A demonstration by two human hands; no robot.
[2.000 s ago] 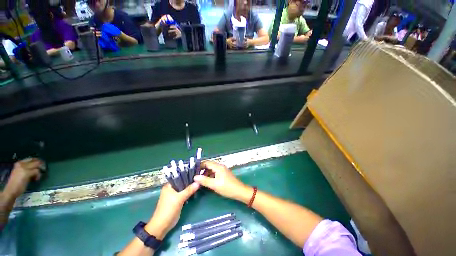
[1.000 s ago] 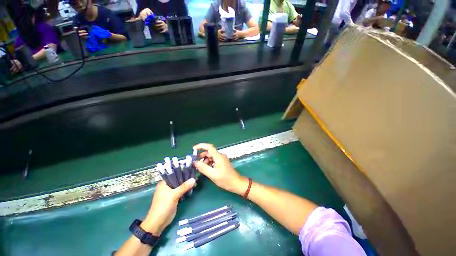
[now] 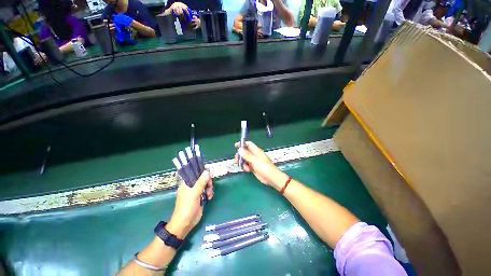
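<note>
My left hand (image 3: 195, 194) is closed around a bunch of dark grey pens (image 3: 189, 168), their white ends fanned upward over the pale rail. My right hand (image 3: 254, 160) holds a pen (image 3: 244, 135) upright by its lower part, to the right of the bunch and apart from it; whether it is one pen or more I cannot tell. Several laid-out pens (image 3: 236, 233) lie roughly parallel on the shiny green worktop (image 3: 124, 237), white ends to the left.
Single pens lie on the dark green conveyor belt (image 3: 145, 140), beyond the chipped pale edge rail (image 3: 129, 190). A large open cardboard carton (image 3: 425, 108) stands at right. Dark cylinders (image 3: 250, 39) stand on the far ledge, with seated people behind.
My right hand has moved right, away from the bunch, with a pen in it. Fewer white ends show in my left hand. The laid-out pens look the same.
</note>
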